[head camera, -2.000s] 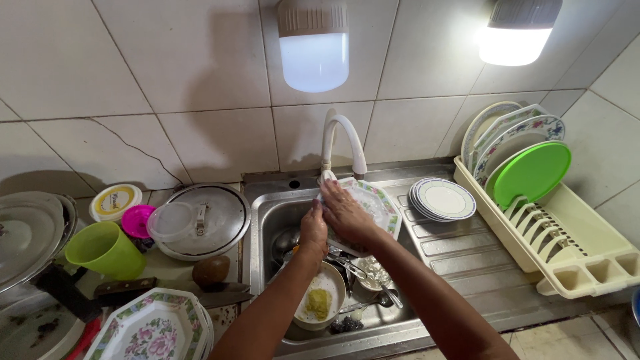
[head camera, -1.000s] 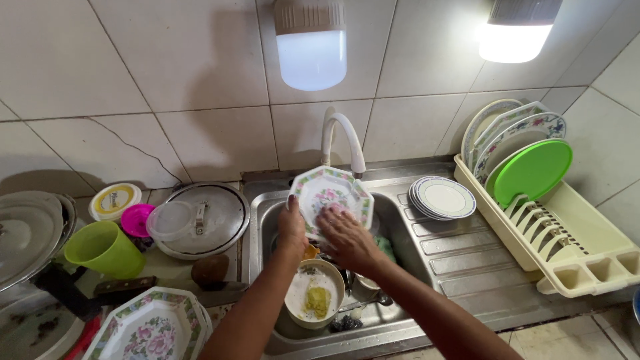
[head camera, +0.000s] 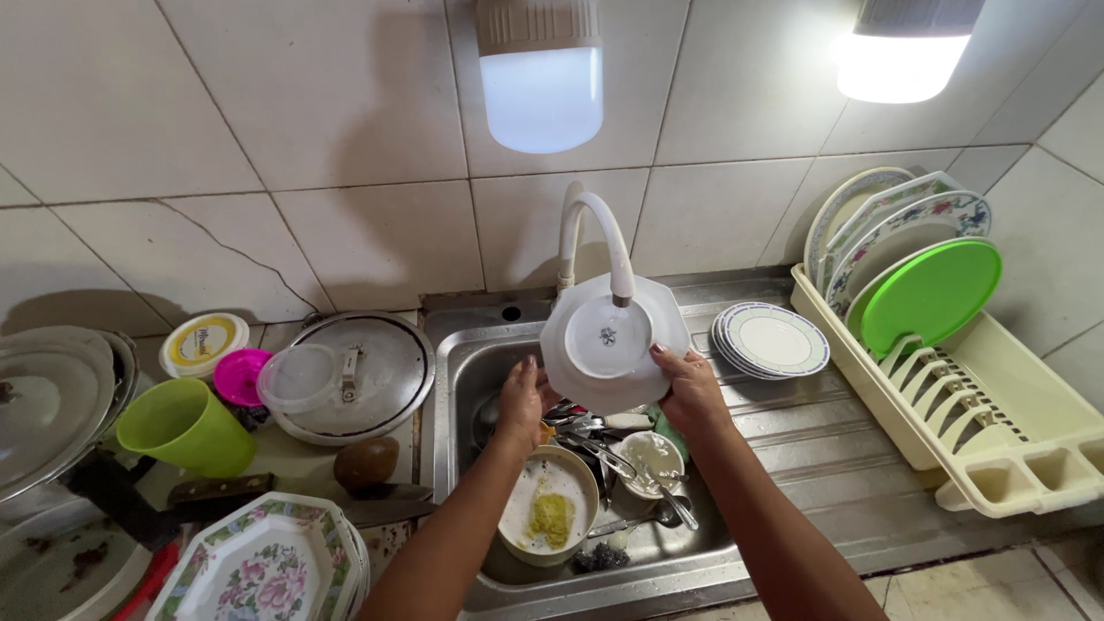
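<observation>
An octagonal white plate (head camera: 582, 345), its underside toward me, is tilted beneath the spout of the white faucet (head camera: 617, 246). My right hand (head camera: 690, 388) grips its lower right edge, thumb on the underside. My left hand (head camera: 526, 401) is at its lower left edge, fingers partly hidden. Below, in the steel sink (head camera: 470, 371), a bowl of suds (head camera: 543, 483) holds a yellow sponge (head camera: 552, 519). A smaller bowl (head camera: 651, 457) with spoons in it, more cutlery and a dark scouring pad (head camera: 602, 558) are beside it.
Small plates (head camera: 770, 339) are stacked on the drainboard, left of a cream dish rack (head camera: 914, 414) with plates and a green lid (head camera: 933, 297). On the left are floral plates (head camera: 267, 561), a knife (head camera: 388, 504), a green cup (head camera: 185, 427) and a pot lid (head camera: 388, 371). Two lit bulbs (head camera: 542, 95) hang above.
The octagonal plate showed its floral face a second ago and now shows its plain underside. It has moved right, under the spout. My right hand has gone from its face to its right edge.
</observation>
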